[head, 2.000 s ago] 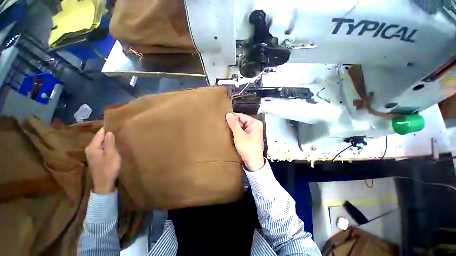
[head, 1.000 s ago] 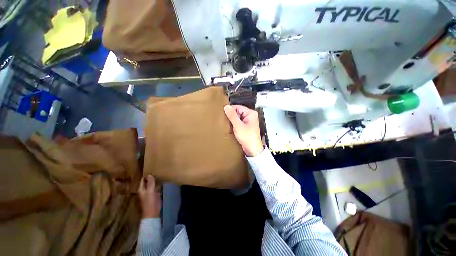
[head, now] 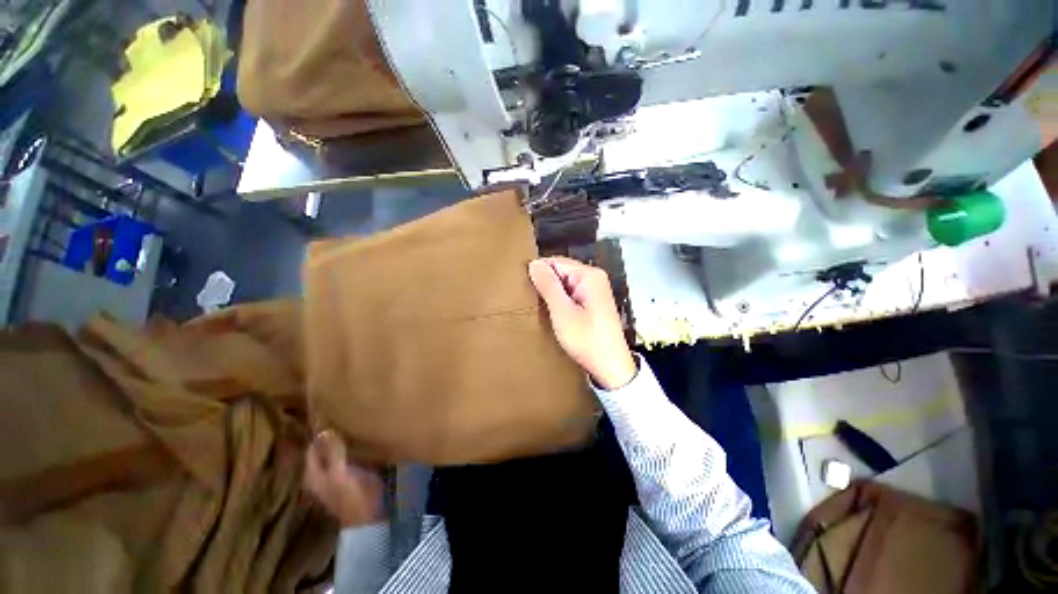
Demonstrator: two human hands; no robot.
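Observation:
The tan-brown cloth panel [head: 441,331] hangs over my lap. Its upper right corner lies at the presser foot and needle area [head: 555,174] of the white sewing machine [head: 719,52]. My right hand [head: 580,313] pinches the panel's right edge just below the needle area. My left hand [head: 341,482] is blurred at the panel's lower left corner, with the fingertips on the cloth edge; whether it grips is hard to tell. The cylinder arm [head: 696,218] extends right from the needle area.
A crumpled brown cloth heap [head: 151,429] lies at left. A brown stack [head: 325,70] sits on the side table [head: 348,182]. A green knob or spool [head: 965,218] is at right. Yellow pieces [head: 168,81] are at upper left. More brown cloth [head: 888,540] lies at lower right.
My left hand has moved down and right, from the panel's left side to its lower left corner. My right hand stays at the right edge. The camera view has shifted slightly.

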